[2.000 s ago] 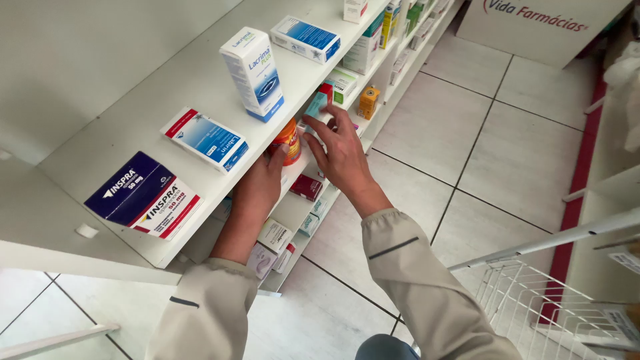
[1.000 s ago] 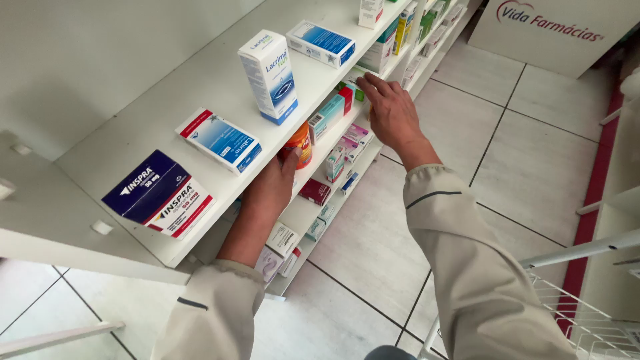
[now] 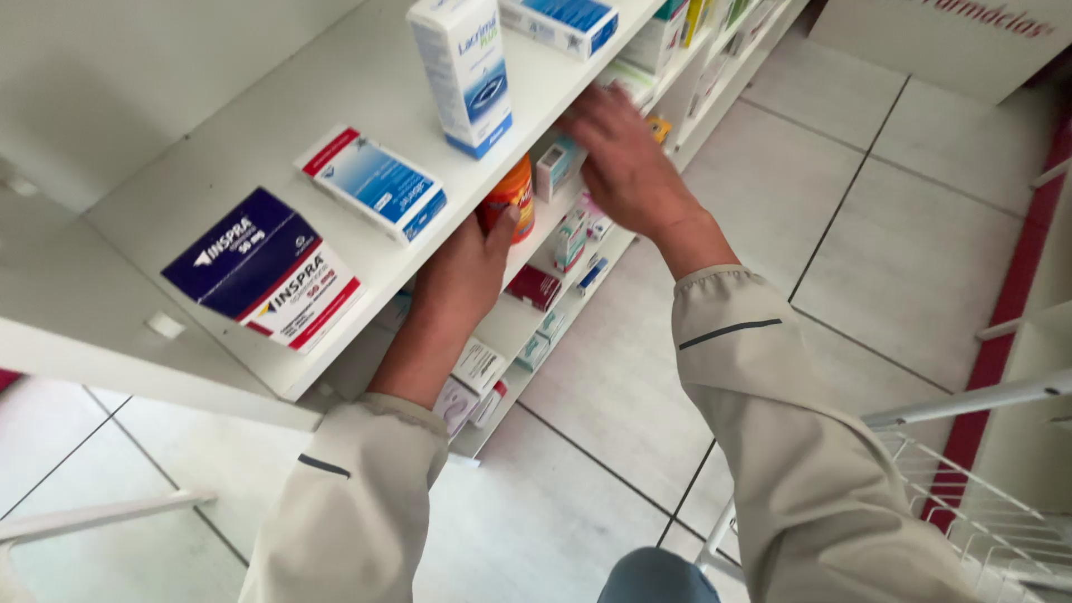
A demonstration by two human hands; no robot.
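Note:
My left hand (image 3: 465, 272) reaches in under the top shelf board, its thumb against an orange bottle (image 3: 512, 201); its other fingers are hidden, so the grip cannot be fully made out. My right hand (image 3: 624, 159) is at the edge of the shelf below, blurred, fingertips partly hidden by the top board, beside a pale teal and white medicine box (image 3: 558, 167). Whether it holds anything cannot be seen. Above, on the top shelf, a white and blue Lacrima Plus box (image 3: 469, 79) stands upright, near a flat red, white and blue box (image 3: 373, 182) and purple and white Inspra boxes (image 3: 264, 268).
Lower shelves carry more boxes, among them a dark red one (image 3: 533, 287) and a white one (image 3: 478, 366). A white wire basket (image 3: 980, 502) is at the lower right. A white panel with red lettering (image 3: 946, 42) stands on the tiled floor (image 3: 846, 193).
My right hand has moved away from the orange bottle, where it was two seconds ago, to farther along the shelf. My left hand has stayed at the bottle.

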